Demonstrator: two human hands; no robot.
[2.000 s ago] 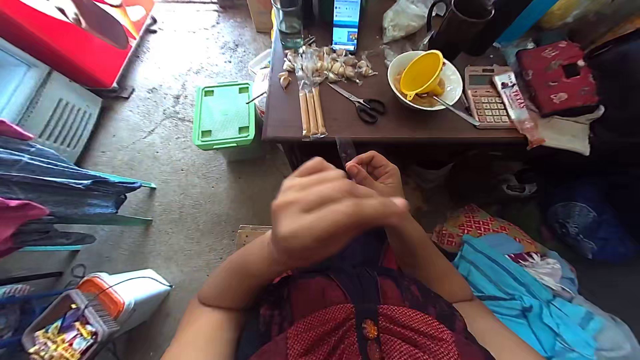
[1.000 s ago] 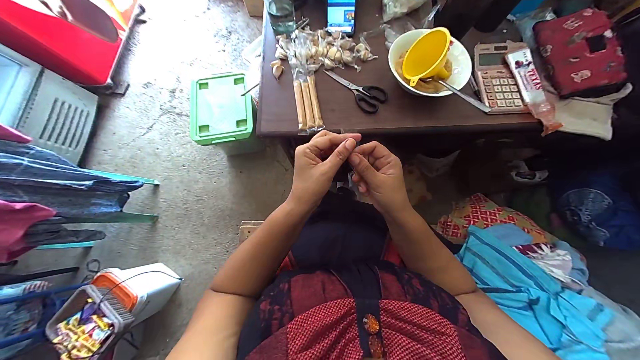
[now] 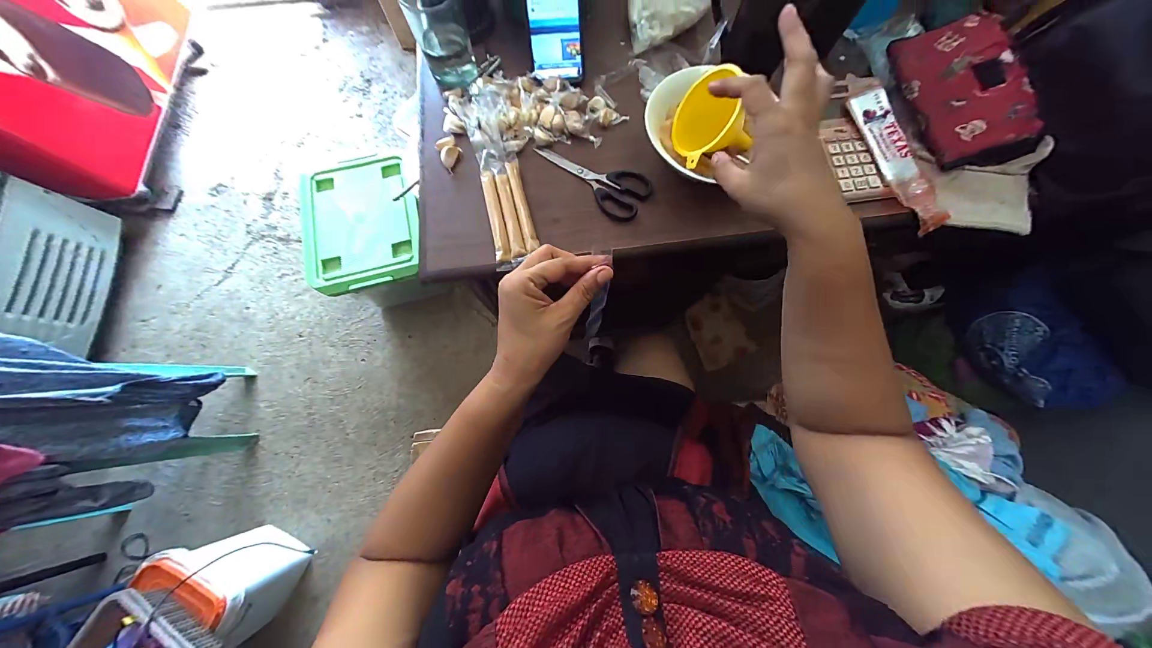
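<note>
My left hand pinches the top of a narrow clear plastic sleeve, which hangs below the table's front edge. Over the rim of a white bowl, my right hand is raised with fingers spread, close to a yellow plastic funnel in the bowl. Whether its thumb touches the funnel I cannot tell. Filled long sleeves of light brown powder lie side by side at the table edge. Black-handled scissors lie partly open to their right. Small knotted plastic packets are heaped behind them.
The brown table also holds a glass, a lit phone, a calculator, a plastic wrapper and a red patterned pouch. A green-lidded box stands left of the table. Blue cloth lies at the right.
My hands were together at the table edge; my right hand has moved away, up to the bowl and funnel. My left hand still pinches near the edge.
</note>
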